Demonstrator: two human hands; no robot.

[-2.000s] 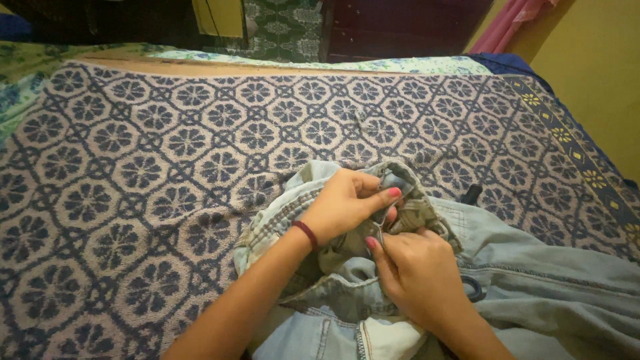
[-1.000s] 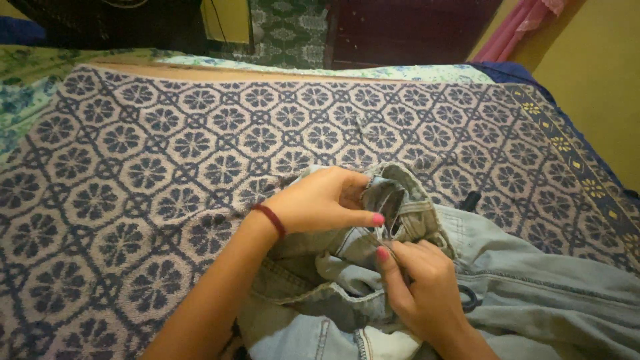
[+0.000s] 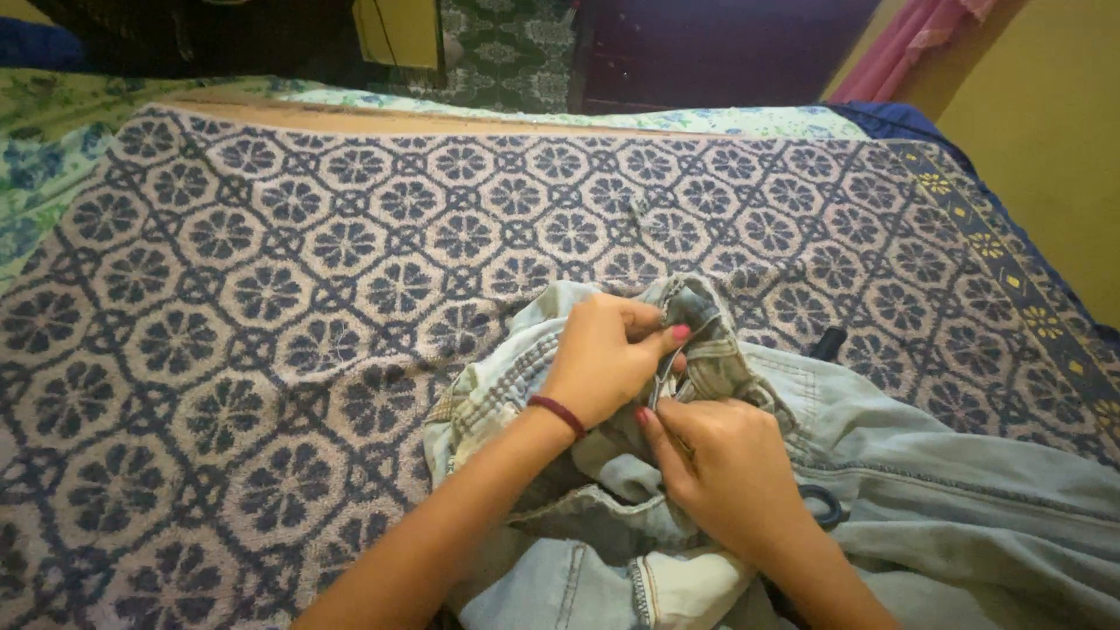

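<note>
Pale blue denim trousers (image 3: 875, 411) lie bunched on a patterned towel, the waist part turned partly inside out. My left hand (image 3: 608, 354), with a dark red band at the wrist, pinches a fold of the denim near the upper edge of the opening. Just below and to the right, my right hand (image 3: 722, 464) grips the same seam between thumb and fingers. Whether either hand also holds a needle or thread cannot be told. The handle loops of what look like scissors (image 3: 822, 507) show beside my right wrist, and a dark handle-like end (image 3: 828, 343) sticks out above the denim.
The patterned towel (image 3: 350, 236) covers a bed or table with a floral sheet (image 3: 52, 166) under it. A wooden edge (image 3: 394, 118) runs along the far side. Beyond are a dark red panel (image 3: 717, 52), a pink curtain (image 3: 910, 44) and a yellow wall (image 3: 1041, 157).
My left hand moved off the upper fold and opened its grip somewhat a second ago; now its thumb and fingers are together again on the denim. My right hand has stayed at the seam.
</note>
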